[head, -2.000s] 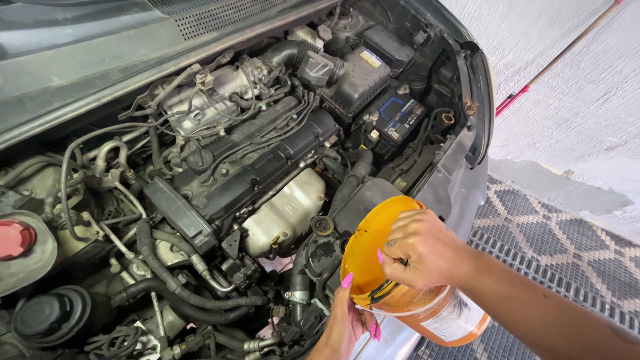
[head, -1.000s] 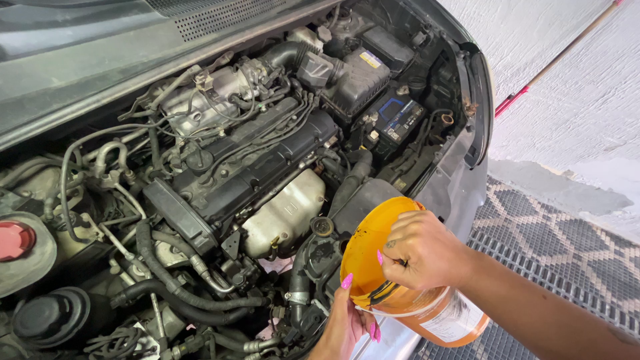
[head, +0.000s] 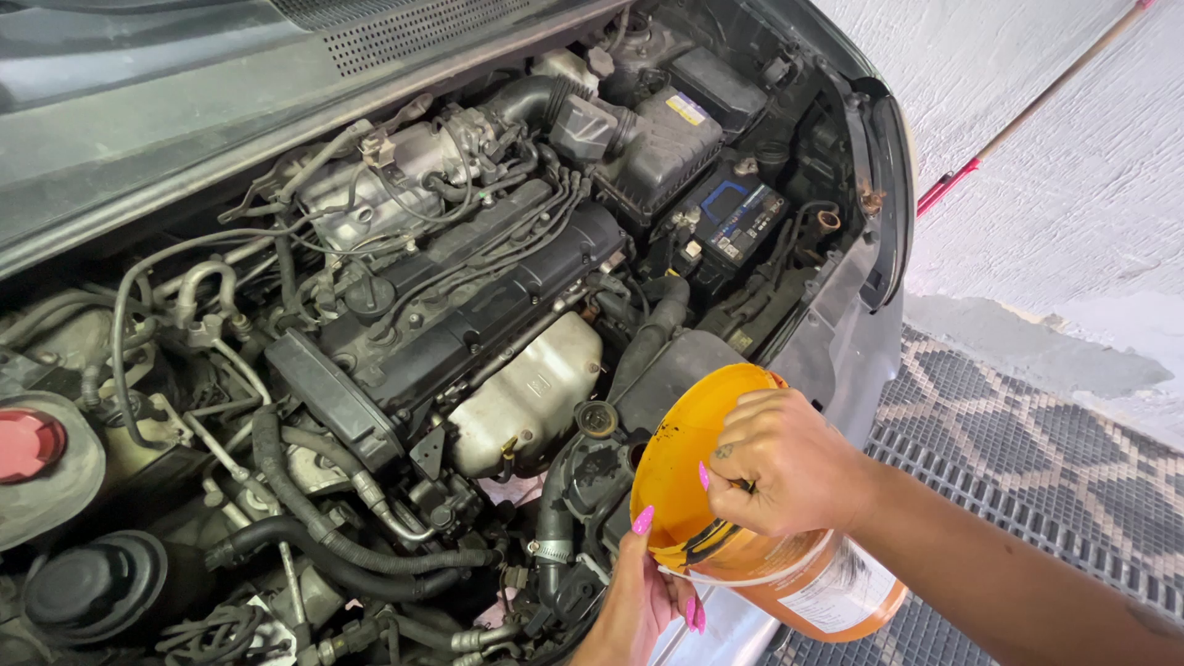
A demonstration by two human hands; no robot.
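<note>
An orange plastic bucket (head: 680,462) with a pale label is tilted over the front edge of a car's engine bay, its mouth toward the engine. My right hand (head: 786,462) is closed at the upper rim, near a dark streaked patch; what its fingers hold inside is mostly hidden. From below, my left hand (head: 643,587) supports the bucket's lower rim, beside the thin wire handle. Just left of the bucket lies a round metal cap (head: 597,419) on the cooling parts, and a dark opening shows partly behind the rim.
The black engine cover (head: 481,324) and silver heat shield (head: 532,398) fill the middle. A battery (head: 731,222) and air filter box (head: 661,148) stand behind. At left are a red cap (head: 30,444) and black hoses. A plastic grating floor (head: 1017,462) and white wall lie right.
</note>
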